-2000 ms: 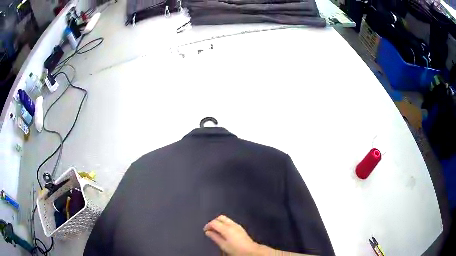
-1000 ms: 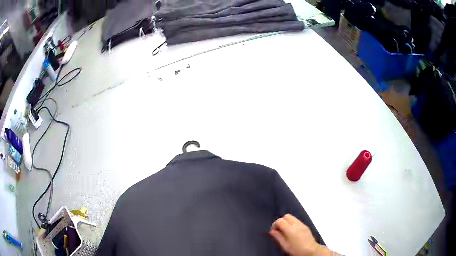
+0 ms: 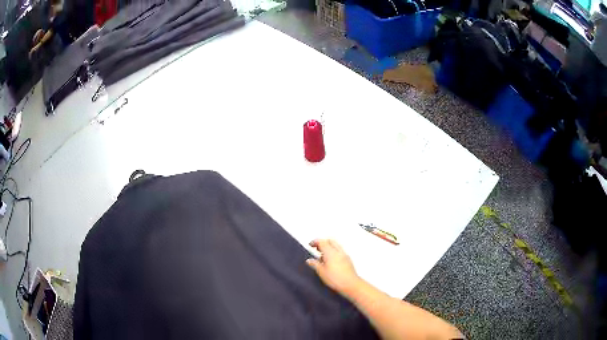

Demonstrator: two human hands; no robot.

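Observation:
A dark jacket (image 3: 193,259) lies back side up on the white table (image 3: 266,86), with its black hanger hook (image 3: 137,175) showing above the collar. My right hand (image 3: 331,264) is at the jacket's right edge, over the sleeve side, fingers slightly bent and apart, with nothing seen in it. My left hand is not in view. Thread snips (image 3: 381,234) with yellow-orange handles lie on the table to the right of my hand. A red thread cone (image 3: 313,141) stands beyond the jacket.
Stacked dark garments (image 3: 160,36) lie at the table's far left end. A tool basket (image 3: 38,309) and cables (image 3: 26,232) are at the left edge. Blue bins (image 3: 386,30) stand on the speckled floor beyond the table. A person's arm (image 3: 41,38) shows at the far upper left.
The view has turned to the right, so the cone and snips appear further left. My right hand has moved from the jacket's back to its right edge, and its fingers have spread.

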